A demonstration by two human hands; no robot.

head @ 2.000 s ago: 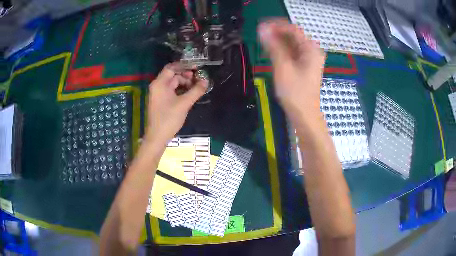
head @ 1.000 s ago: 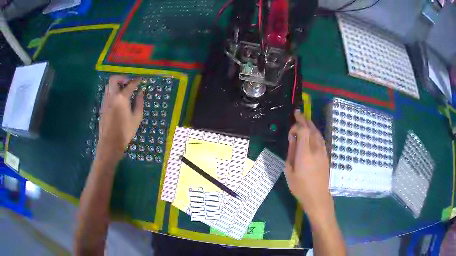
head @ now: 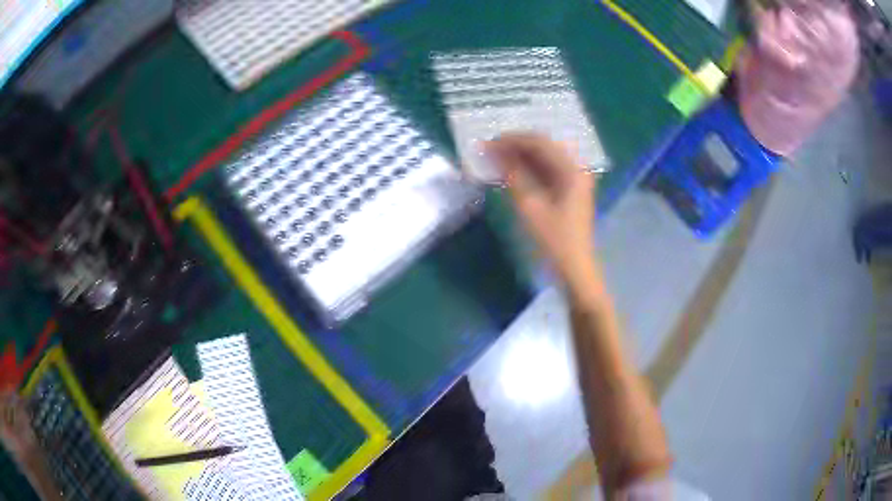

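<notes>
My right hand (head: pixel 543 181), blurred, is over the near part of the thin translucent tray (head: pixel 509 80) at the upper middle; whether its fingers hold anything cannot be told. The thicker white-silver parts tray (head: pixel 342 161) lies left of it, with rows of round parts and pale rows nearest me. My left hand (head: pixel 24 445) is blurred and cut off at the left edge, beside the left parts tray (head: pixel 66 421); its fingers cannot be made out.
The dark fixture (head: pixel 93 259) with metalwork and red wires stands at the left. White label sheets (head: pixel 240 401), yellow paper (head: pixel 156 416) and a black stick (head: pixel 191 456) lie lower left. A rear white tray (head: pixel 264 34) is at the top. A blue stool (head: pixel 709 166) and pink cloth (head: pixel 797 73) are upper right.
The view has swung right and tilted. My right hand has moved from beside the fixture to the thin tray. My left hand is now at the picture's edge.
</notes>
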